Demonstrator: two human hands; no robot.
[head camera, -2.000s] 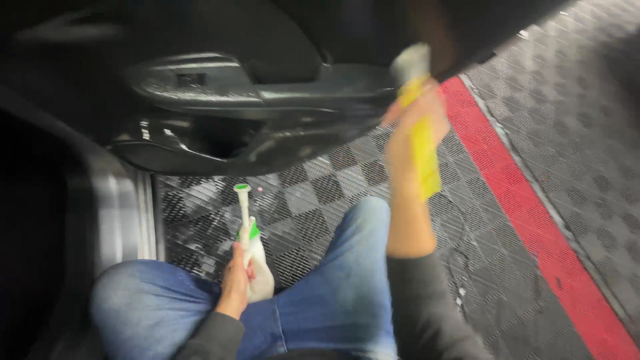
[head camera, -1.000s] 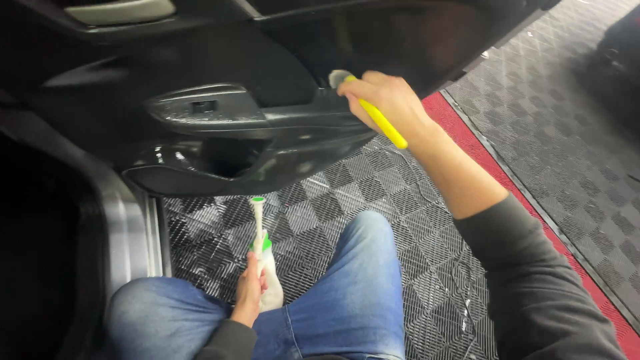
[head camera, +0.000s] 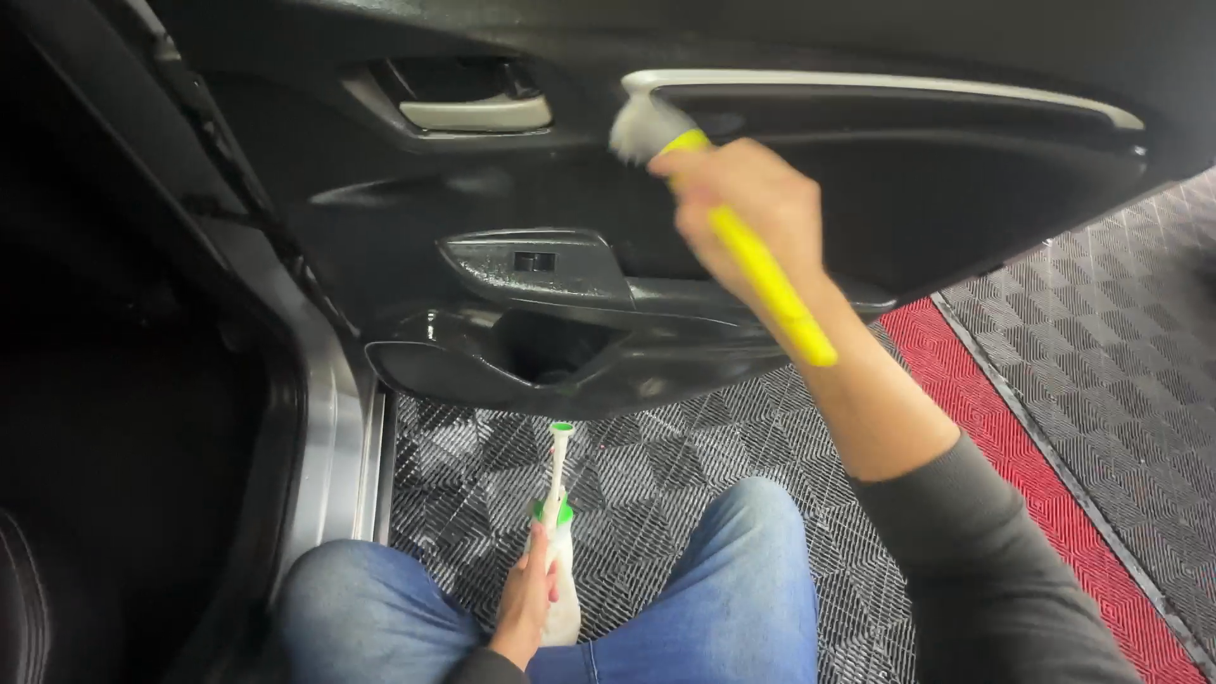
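My right hand (head camera: 750, 214) grips a yellow-handled detailing brush (head camera: 774, 285), its pale bristles against or just in front of the black car door panel (head camera: 541, 195). The bristles are near the left end of the silver trim strip (head camera: 883, 84), right of the inner door handle (head camera: 475, 116). Low between my knees, my left hand (head camera: 528, 594) is closed around a white spray bottle (head camera: 562, 589) with a green collar and a green-tipped nozzle. Wet spots shine around the window switch (head camera: 535, 261) on the armrest.
The silver door sill (head camera: 332, 446) and dark car interior lie at the left. Black-and-grey floor tiles (head camera: 655, 456) run under the door, with a red tile strip (head camera: 1007, 437) at the right. A door pocket (head camera: 551, 347) opens low in the panel.
My right hand has moved the brush from beside the armrest up the panel to the silver trim. My left hand still holds the bottle between my knees. The view takes in more of the upper door.
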